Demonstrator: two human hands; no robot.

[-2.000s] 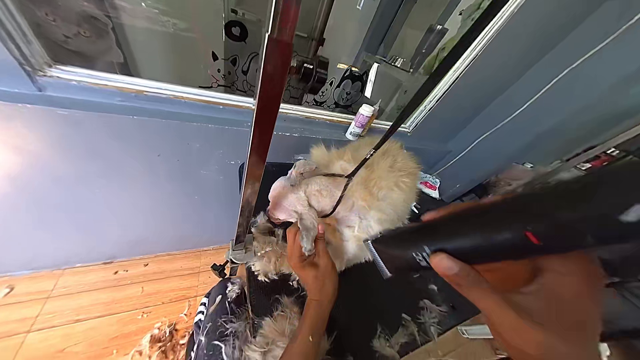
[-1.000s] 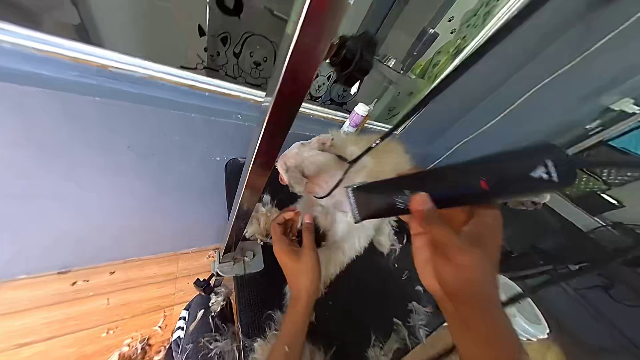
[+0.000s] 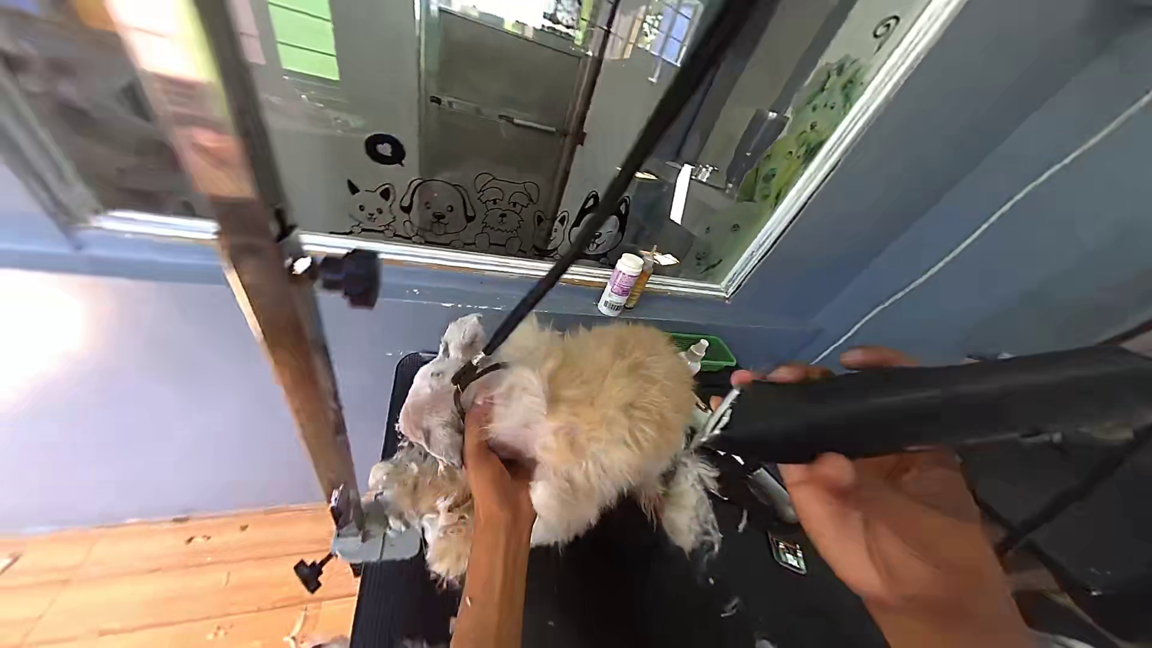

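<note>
A small cream-coated dog (image 3: 612, 405) stands on a black grooming table (image 3: 594, 594), its head and neck clipped short and its body still fluffy. A dark grooming loop (image 3: 468, 378) circles its neck, with a black strap (image 3: 603, 207) rising to the upper right. My left hand (image 3: 499, 477) is under the dog's throat and chest, its fingers partly hidden by fur. My right hand (image 3: 873, 486) holds a black electric hair clipper (image 3: 918, 405), its blade pointing left near the dog's hindquarters.
A metal grooming post (image 3: 288, 360) with black knobs rises at the left. White bottle (image 3: 620, 284) stands on the ledge below the glass window (image 3: 504, 117). Behind the dog is a green tray (image 3: 711, 351). Cut fur (image 3: 414, 486) lies at the table's left edge.
My left hand has moved from the dog's front leg to its throat. The clipper has moved from the chest area to near the hindquarters. The dog's head now faces away from me.
</note>
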